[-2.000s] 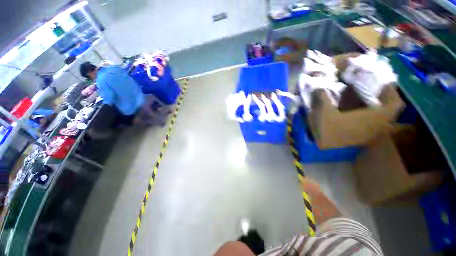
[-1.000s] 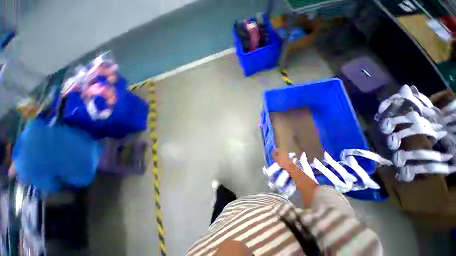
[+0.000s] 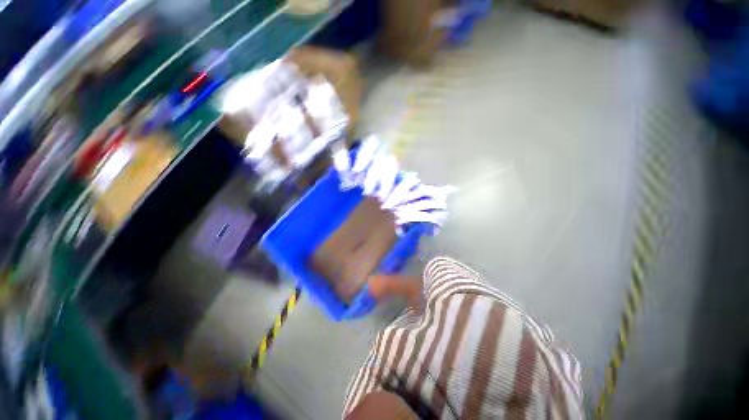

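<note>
A blue plastic bin (image 3: 297,224) stands on the floor left of centre, tilted in the view, with brown cardboard (image 3: 357,246) inside. Several white headbands (image 3: 398,187) hang in a row over its upper right rim. What looks like my right hand (image 3: 396,288), blurred and coming from a striped sleeve, is at the bin's near rim. Its fingers are unclear, so I cannot tell whether it grips the rim. My left hand is not in view.
A carton (image 3: 337,72) with more white headbands stands beyond the bin, beside a green bench (image 3: 86,336) along the left. A purple-grey stool or box (image 3: 223,236) is left of the bin. Yellow-black tape marks the floor. A blurred blue shape is at the upper right.
The view has swung sharply, so the bin now lies left of centre and the headbands along its far side. The hand has moved from near the headbands to another side's rim.
</note>
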